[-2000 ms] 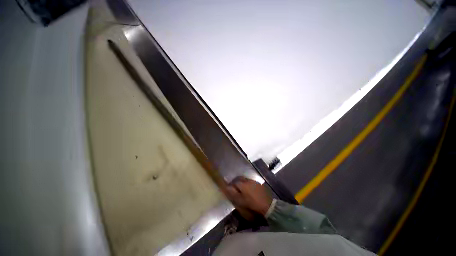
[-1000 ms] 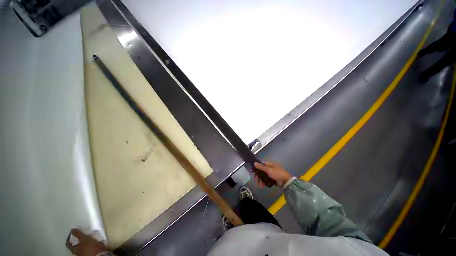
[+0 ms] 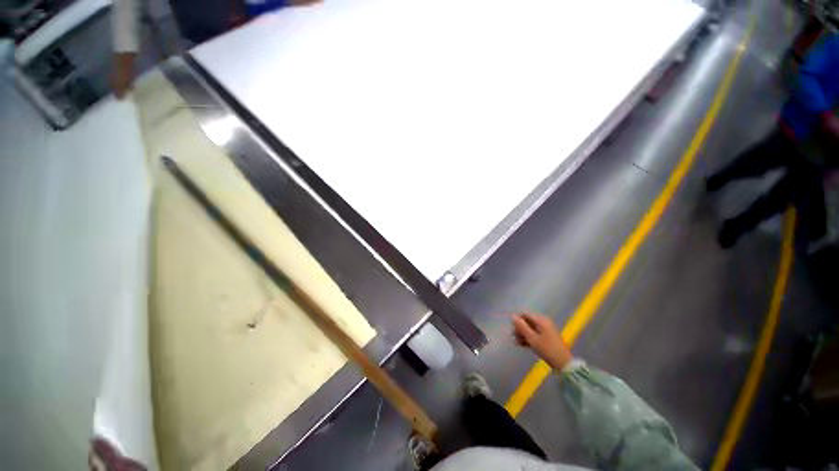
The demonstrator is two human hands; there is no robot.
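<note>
White fabric (image 3: 74, 248) hangs in a broad sheet at the left, over the cream table top (image 3: 230, 340). My left hand (image 3: 112, 455) is blurred and cut off by the bottom edge, closed at the sheet's near corner. A dark metal bar (image 3: 354, 221) lies across the table along the edge of a bright white lay (image 3: 442, 101); its near end juts past the table edge. My right hand (image 3: 541, 338) is in the air just right of that end, not touching it, fingers loosely curled, no object visible. A brown wooden stick (image 3: 304, 299) lies diagonally, its near end past the table edge.
Another person's hand (image 3: 122, 75) is at the sheet's far corner. A blue sleeve (image 3: 265, 5) shows at the top edge. A person in blue (image 3: 819, 83) is on the floor at the right, beyond the yellow line (image 3: 635, 248). My shoes are below the table edge.
My right hand has let go of the metal bar and moved right. My left hand has shifted left and down. The other person's hand has appeared at the far corner; the view has shifted.
</note>
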